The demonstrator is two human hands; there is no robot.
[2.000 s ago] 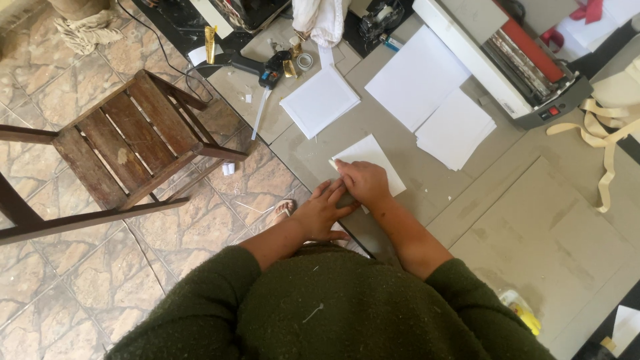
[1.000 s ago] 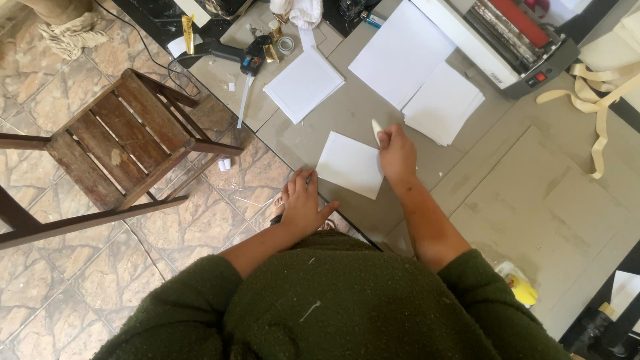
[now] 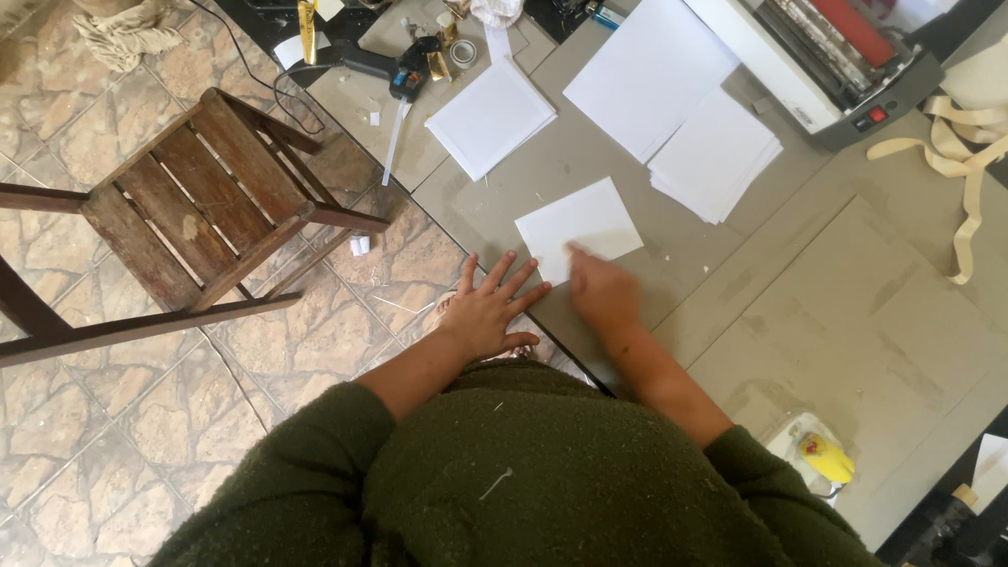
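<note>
A small white sheet of paper (image 3: 581, 222) lies tilted near the table's edge. My left hand (image 3: 490, 309) has its fingers spread at the sheet's lower left corner and holds nothing. Over the sheet's lower part, my right hand (image 3: 602, 287) is blurred by motion, closed around a small pale tool whose tip shows at the fingertips; its kind is unclear. Above the sheet lies a small stack of folded white paper (image 3: 492, 118). Up and to the right are a large white sheet (image 3: 650, 75) and a pile of smaller white sheets (image 3: 715, 157).
A hot glue gun (image 3: 405, 75) and a roll of tape (image 3: 463, 53) lie at the upper left of the table. A machine with a red roller (image 3: 854, 31) stands upper right, beside cream ribbon (image 3: 965, 197). A yellow object (image 3: 827, 459) sits lower right. A wooden chair (image 3: 197, 189) stands left.
My right hand has moved from the small sheet's right side to its lower part, still with the pale tool. Two seconds ago both hands were together at the sheet's lower left.
</note>
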